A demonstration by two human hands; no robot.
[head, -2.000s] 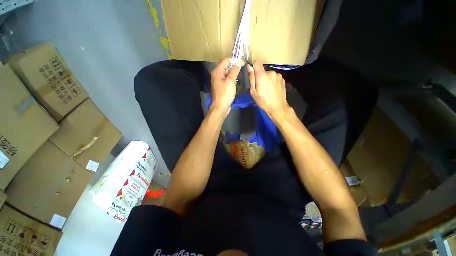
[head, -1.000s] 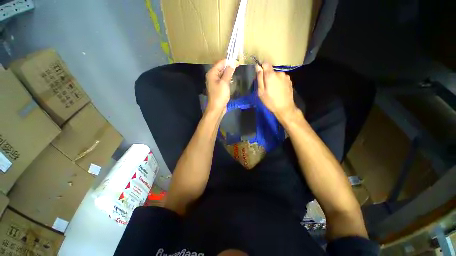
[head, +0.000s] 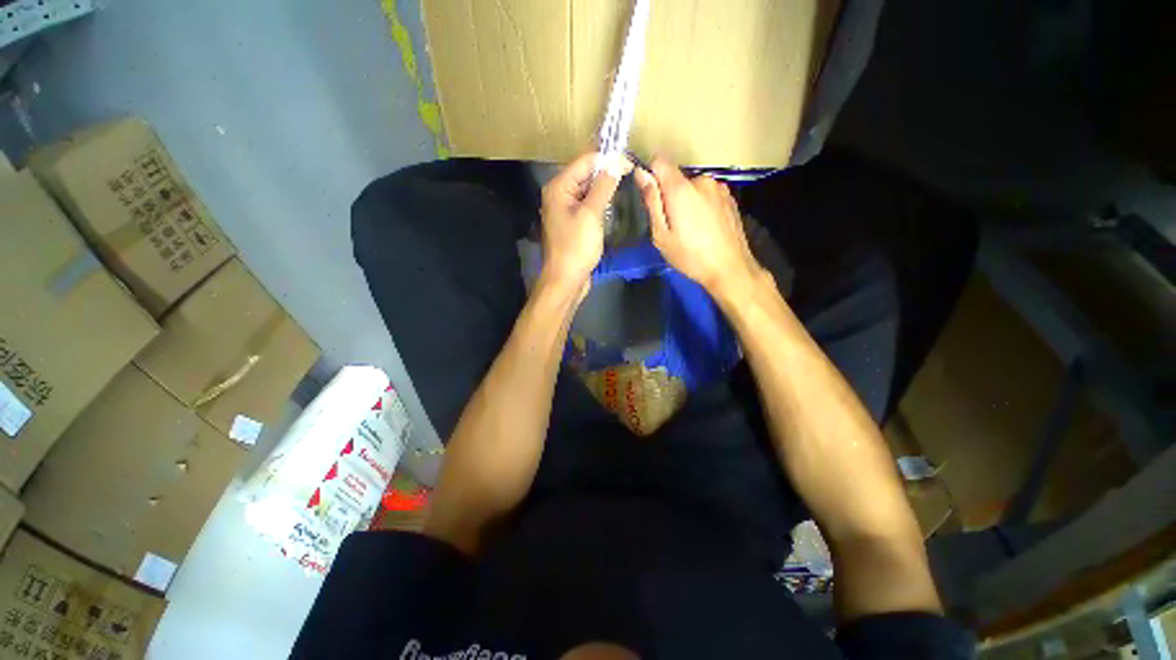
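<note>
A bundle of thin white strands [head: 624, 93] runs down over a tan cardboard sheet [head: 509, 84] at the top of the view. My left hand [head: 577, 217] is closed on the lower end of the strands at the cardboard's near edge. My right hand [head: 694, 222] is right beside it, thumb and forefinger pinched on a small dark thin piece at the strands. What this piece is cannot be told. A dark edge shows under the cardboard at the right.
A blue plastic stool [head: 696, 329] stands between my legs, with brown printed material [head: 635, 397] by it. Brown cartons [head: 110, 445] are stacked at the left. A white roll or sack with red print [head: 338, 464] lies beside them. Metal framing [head: 1051, 303] is at the right.
Both hands moved down and apart, then came back up together at the strands. The right hand moved left, back beside the left hand.
</note>
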